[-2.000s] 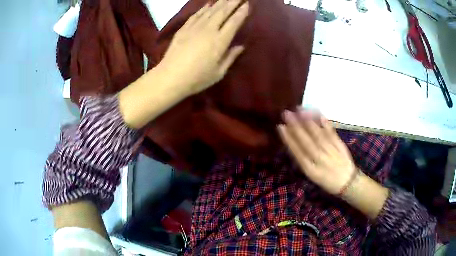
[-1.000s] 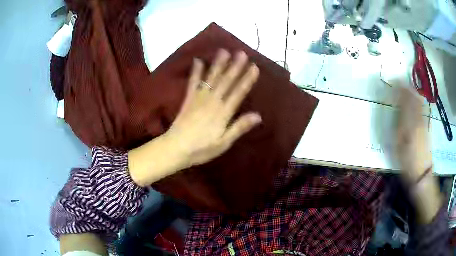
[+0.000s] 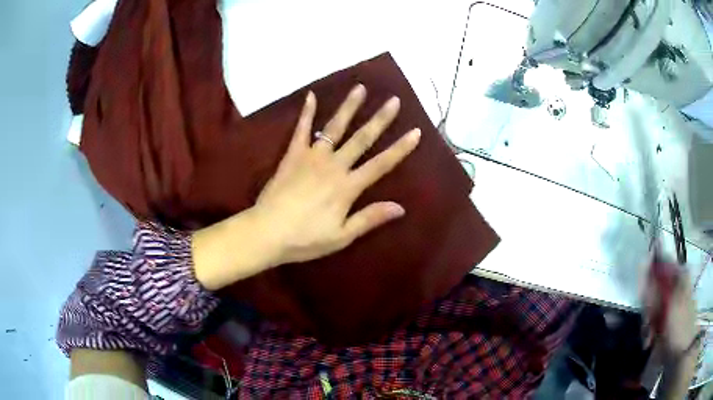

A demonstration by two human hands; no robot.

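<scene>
The rust-brown garment piece (image 3: 422,211) lies on the white table and over the checked apron, its rest bunched at the left. My left hand (image 3: 320,183) lies flat on it with fingers spread and a ring on one finger, gripping nothing. My right hand (image 3: 678,328) is blurred at the lower right, closed around the red handles of the scissors (image 3: 661,293). The long blades point up toward the machine and are blurred. The scissors are apart from the cloth.
The white-grey sewing machine head (image 3: 625,39) stands at the upper right, with small metal parts beneath it. A thin black tool (image 3: 676,226) lies at the right. The white table's front edge (image 3: 563,291) runs above the checked apron (image 3: 391,371). A pale blue surface (image 3: 39,219) is at left.
My right hand has moved from beside the cloth to the right and taken hold of the scissors. My left hand has spread flat on the cloth, whose end now lies at an angle.
</scene>
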